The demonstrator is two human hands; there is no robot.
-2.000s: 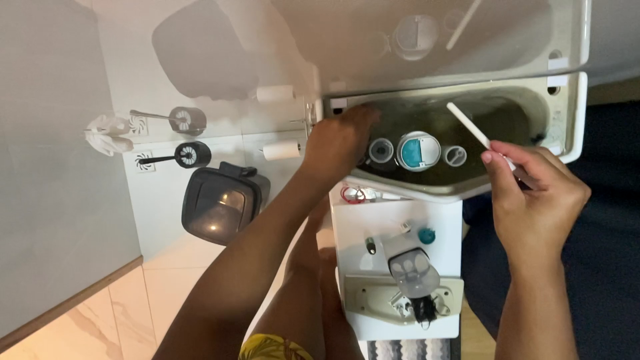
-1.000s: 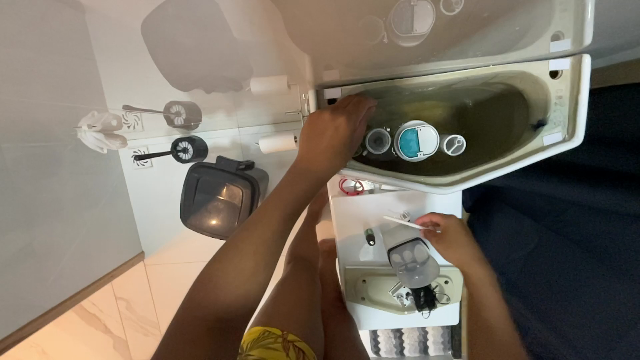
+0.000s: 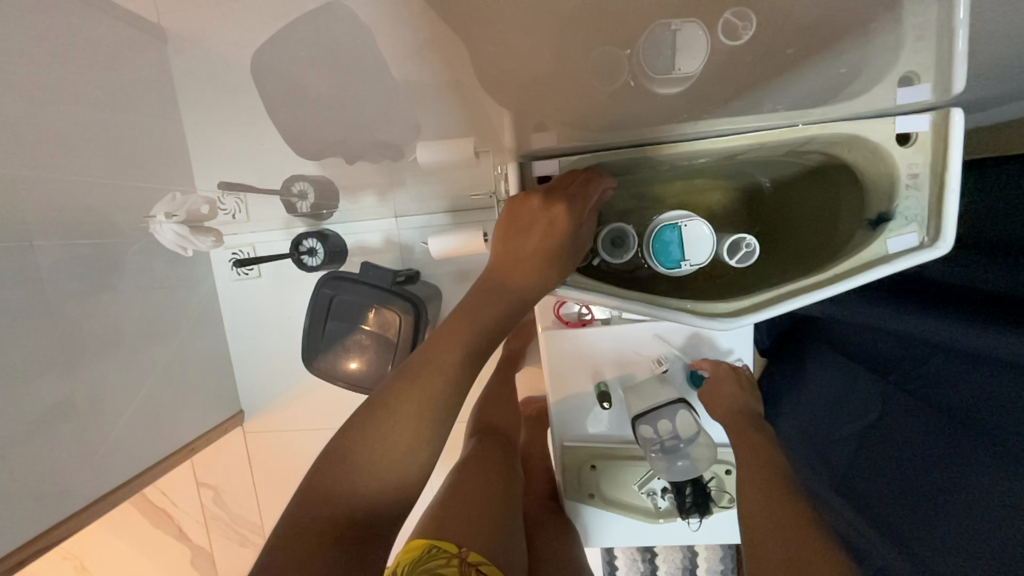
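An uncovered ceramic toilet cistern [image 3: 768, 316] fills the upper right, with murky water in it. A flush valve with a teal and white top [image 3: 680, 243] stands inside, between a round grey fitting [image 3: 617, 242] and a smaller white round one [image 3: 739, 250]. My left hand [image 3: 556, 228] reaches over the cistern's left end, its fingertips at the inside; whether it grips anything is hidden. Lower down, my right hand [image 3: 730, 390] holds a thin white stick [image 3: 674, 349] over the white surface, beside a teal round piece [image 3: 696, 379].
The white surface [image 3: 572, 384] bears a small dark green bottle [image 3: 603, 395], a clear plastic container [image 3: 674, 438], red cord [image 3: 574, 314] and the upturned cistern lid [image 3: 592, 488] with black wires on it. A black bin [image 3: 360, 332] and toilet brush [image 3: 318, 250] stand left.
My right hand has moved from over the cistern down to the white surface, the white stick still in it. My left hand has stayed at the cistern's left end.
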